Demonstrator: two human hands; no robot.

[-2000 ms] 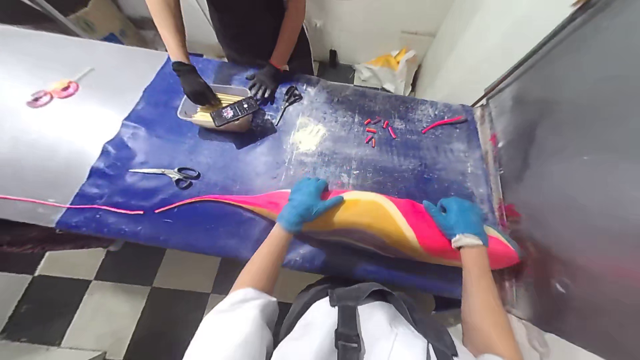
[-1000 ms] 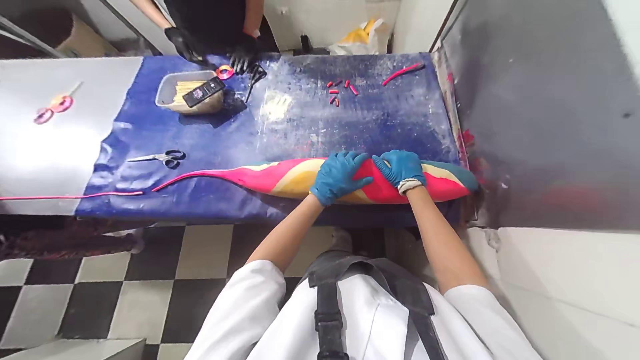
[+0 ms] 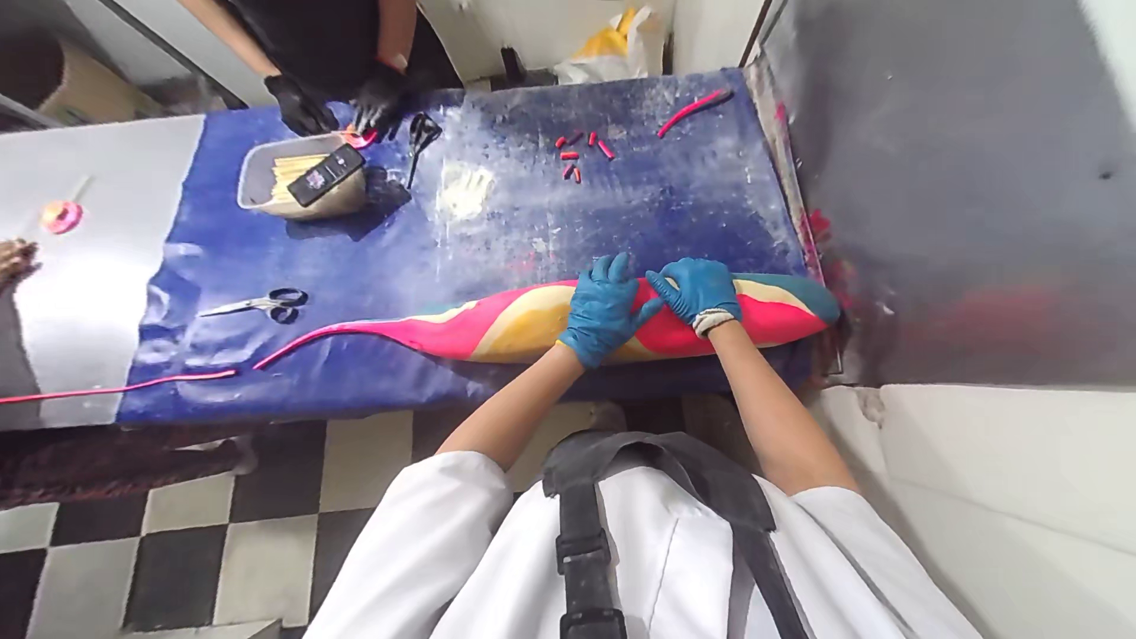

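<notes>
A thick roll of striped pink, yellow, cream and teal candy-like mass [image 3: 524, 324] lies along the near edge of a blue-covered table [image 3: 497, 248], tapering at the left into a thin pink strand. My left hand [image 3: 606, 311], in a blue glove, rests on the roll's middle with its fingers apart. Just right of it, my right hand [image 3: 699, 291], also gloved in blue, with a pale cuff at the wrist, lies over the top of the roll. The two hands nearly touch. The roll's underside is hidden.
Scissors [image 3: 282, 304] lie left of the roll, a second pair [image 3: 423, 140] farther back. A plastic tub [image 3: 259, 177] holds sticks and a phone [image 3: 327, 175]. Small pink pieces [image 3: 569, 155] lie behind. Across the table, a person in black gloves [image 3: 380, 99] handles a pink piece. A lollipop [image 3: 61, 216] lies left.
Two seconds ago my hands were wide apart on the roll; they are now close together. The roll's visible stripes have shifted. The other person's hands have moved off the tub to a pink piece.
</notes>
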